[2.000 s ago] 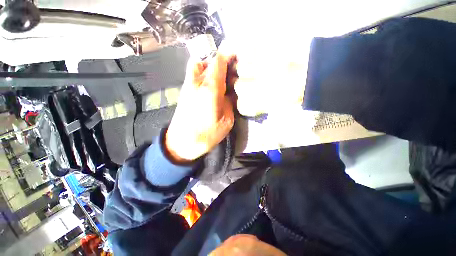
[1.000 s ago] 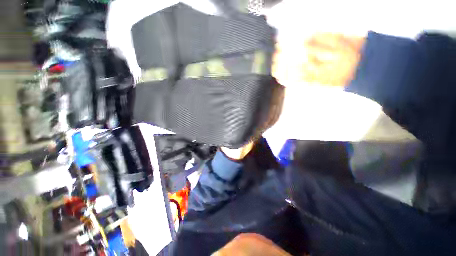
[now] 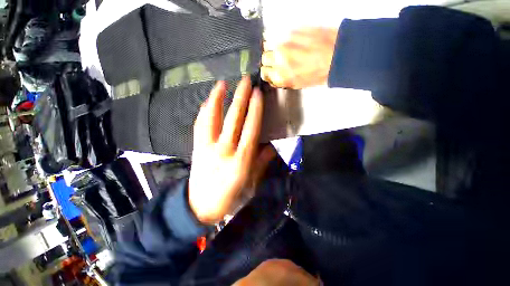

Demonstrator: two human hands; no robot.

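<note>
The dark grey padded mesh panel (image 3: 190, 117) lies face up left of centre. A camouflage strip (image 3: 204, 71) runs across it, and a plain dark strap (image 3: 149, 72) crosses the strip. My left hand (image 3: 223, 151) lies palm down with fingers spread, its fingertips on the panel's lower right part. My right hand (image 3: 299, 58) is at the panel's right edge with curled fingers; the fingertips touch the edge, and glare washes out their grip. The needle area is not clearly visible.
Small metal machine parts (image 3: 246, 6) show at the top edge. The pale table edge (image 3: 335, 111) runs below my right hand. Shiny black bags (image 3: 75, 114) are stacked at left. A patch of skin (image 3: 274, 273) shows at the bottom edge.
The panel has come out from the machine head and into fuller view. My left hand has moved from its lower edge onto its face. My right hand remains at the right edge. The camera view has shifted.
</note>
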